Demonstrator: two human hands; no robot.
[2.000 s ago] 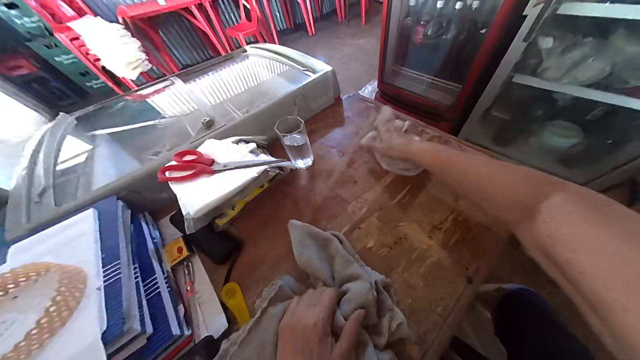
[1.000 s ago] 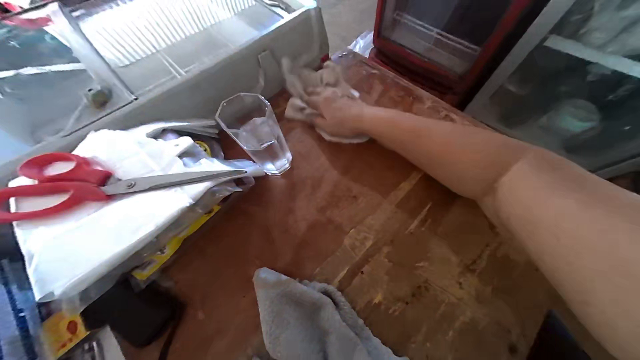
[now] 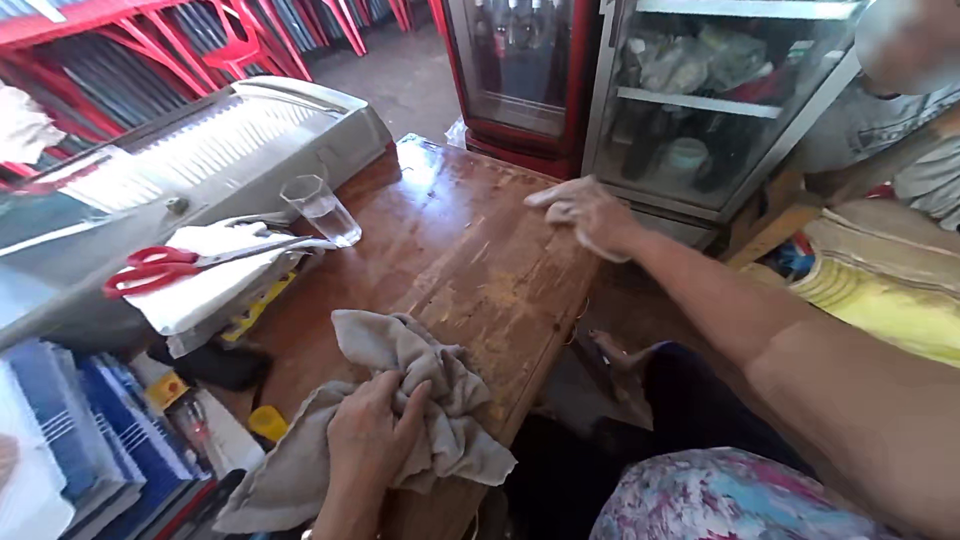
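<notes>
My left hand grips a crumpled grey cloth on the near part of a worn wooden tabletop. At the table's right edge, my right hand is blurred, with a pale cloth partly showing beneath it. A clear glass stands on the table's far left part, with clear liquid inside. Left of the glass, red-handled scissors lie on a white plastic-wrapped stack.
Blue books, a black item and a yellow object sit at the left. Behind are a glass display case and two glass-door coolers. Another person is at the right.
My right hand has moved from the far side of the table near the glass to the right edge. The view has swung and drawn back since one second ago, showing my left hand again.
</notes>
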